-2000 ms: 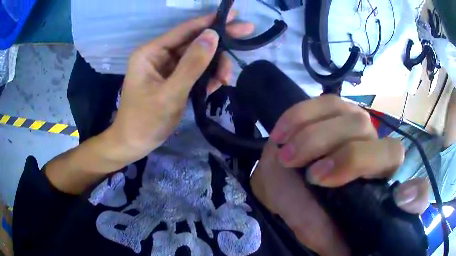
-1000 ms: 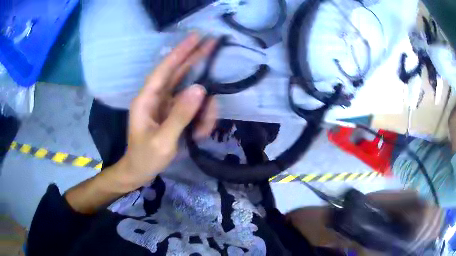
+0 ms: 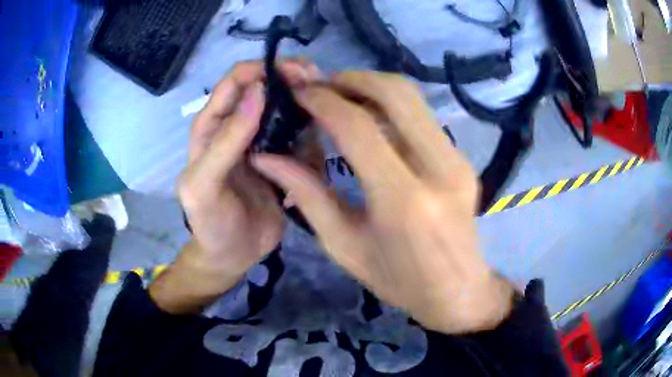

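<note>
My left hand (image 3: 228, 162) and my right hand (image 3: 398, 184) are close together in front of my chest. Both hold the black end joint of a headphone headband (image 3: 280, 118) between their fingers. The thin black arm of a yoke (image 3: 274, 48) sticks up above the fingertips. Most of the headband's near end is hidden behind my hands. Another yoke, C-shaped (image 3: 501, 110), shows to the right, with a padded black band (image 3: 501, 166) running down from it. The image is slightly blurred, and any screw is too small to tell.
A black gridded tray (image 3: 151, 44) lies on the white foam sheet at the upper left. A blue bin (image 3: 37, 103) is at the far left, with clear plastic bags (image 3: 48, 224) below it. More black headbands (image 3: 390, 44) lie at the top. Red objects (image 3: 626, 129) are at the right.
The electric screwdriver has left my right hand and is out of view. My right hand has come over to the joint beside my left hand. The view has shifted, bringing the gridded tray in.
</note>
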